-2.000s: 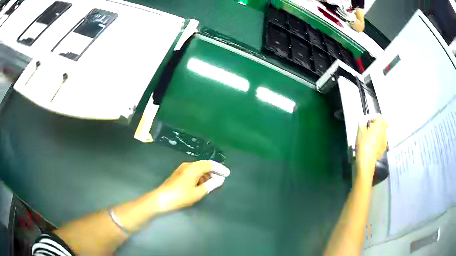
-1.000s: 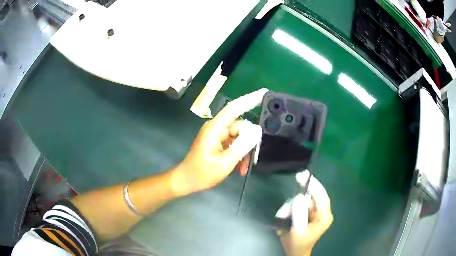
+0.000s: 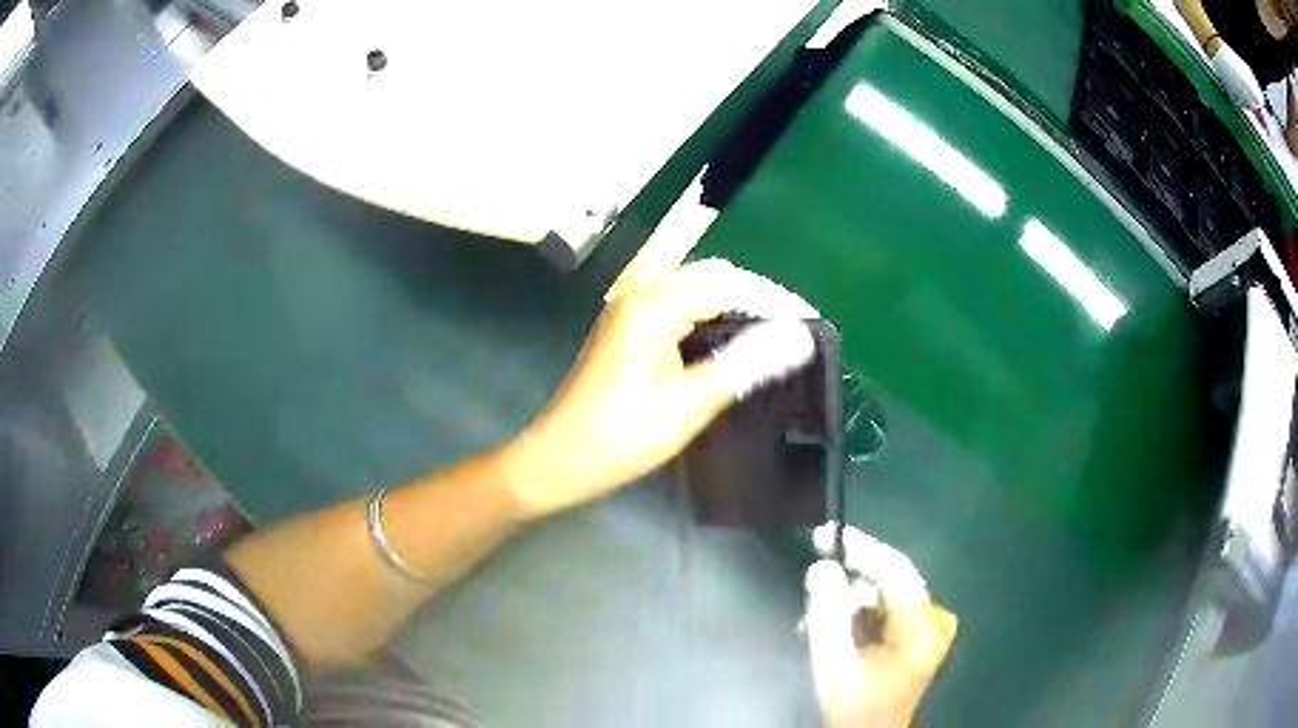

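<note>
A dark phone housing (image 3: 762,462) is held over the green mat, tilted so that its long right edge shows as a thin dark bar. My left hand (image 3: 662,377), with white finger cots, grips its upper end and covers much of it. My right hand (image 3: 876,626), also with white finger cots, pinches the lower right edge. The camera rings do not show. The lower part of the housing is hard to tell from the mat. Small clear scraps (image 3: 863,420) lie on the mat just right of the housing.
A white plate (image 3: 470,114) with small dark knobs lies at the upper left. Yellowish-white tape (image 3: 666,245) is at its corner. The green mat (image 3: 982,327) reflects two lights. A black tray (image 3: 1167,142) is at the upper right. A white-grey device (image 3: 1263,427) stands at the right edge.
My right hand has left the device at the right and now holds the housing with my left. Since one second ago the housing has turned from its camera side to nearly edge-on. The view has shifted.
</note>
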